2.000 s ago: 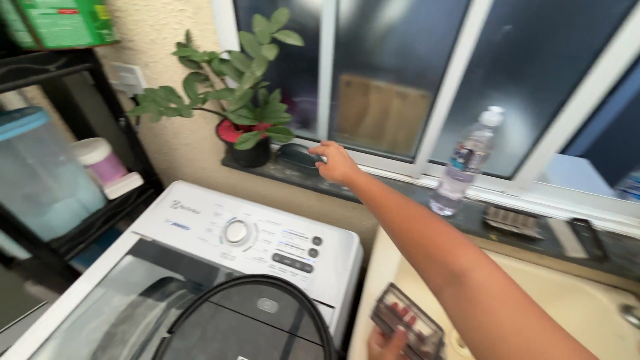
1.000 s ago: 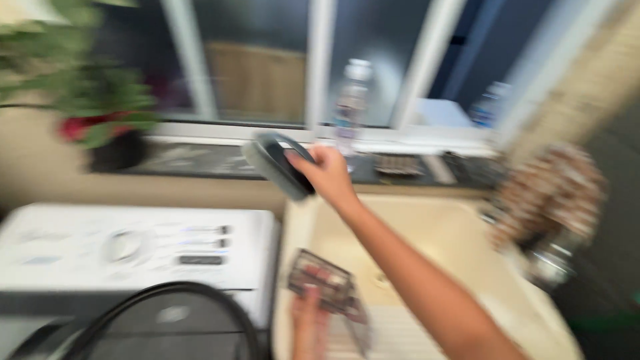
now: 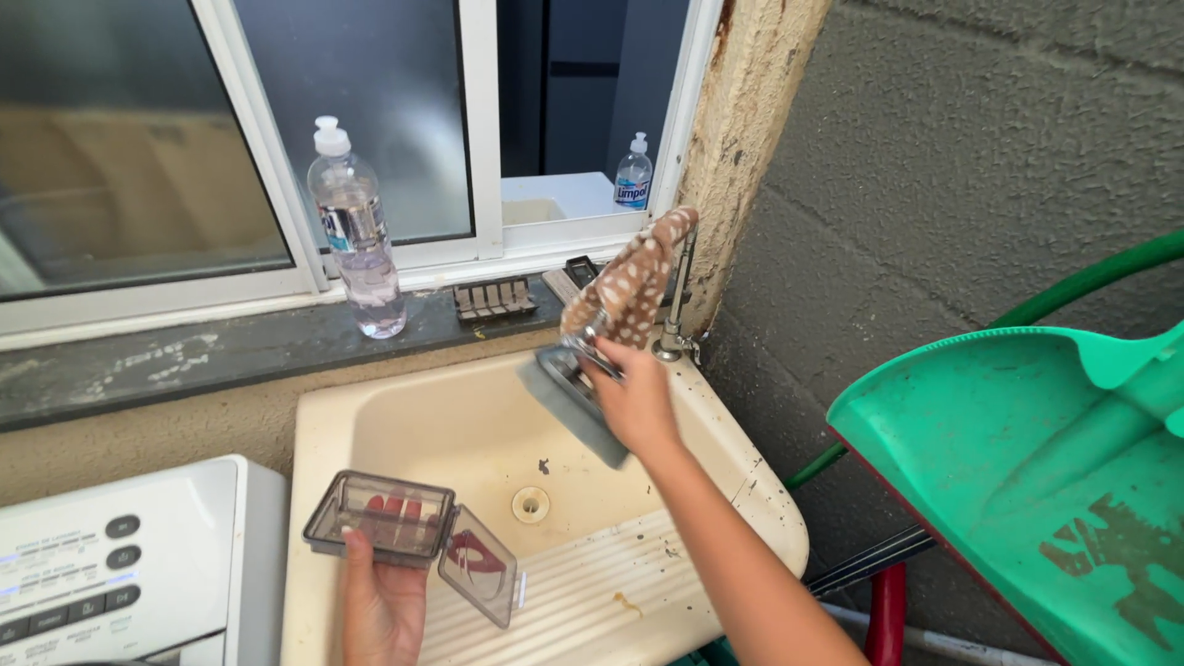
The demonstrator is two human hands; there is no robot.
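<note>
My left hand (image 3: 388,592) holds a smoky clear plastic box (image 3: 384,513) over the left of the cream laundry sink (image 3: 444,425); its hinged lid (image 3: 479,566) hangs open to the right. With my right hand (image 3: 634,398) I grip the handle of a scrub brush (image 3: 578,407), slightly blurred, its grey-green underside angled down over the back right of the basin. Just behind it is the metal faucet (image 3: 680,296), with a brown spotted cloth (image 3: 634,277) draped over its spout. The sink's drain (image 3: 531,504) lies below, between my hands.
On the dark sill stand a bottle of clear liquid (image 3: 361,240) and a slotted soap dish (image 3: 495,298). A washing machine (image 3: 139,564) is at left. A green dustpan (image 3: 1036,462) and green hose (image 3: 1091,277) are at right, by the grey wall (image 3: 943,166).
My right hand, at the sill beside the potted plant two seconds ago, has lifted the brush and carried it right, over the sink. The view has swung right.
</note>
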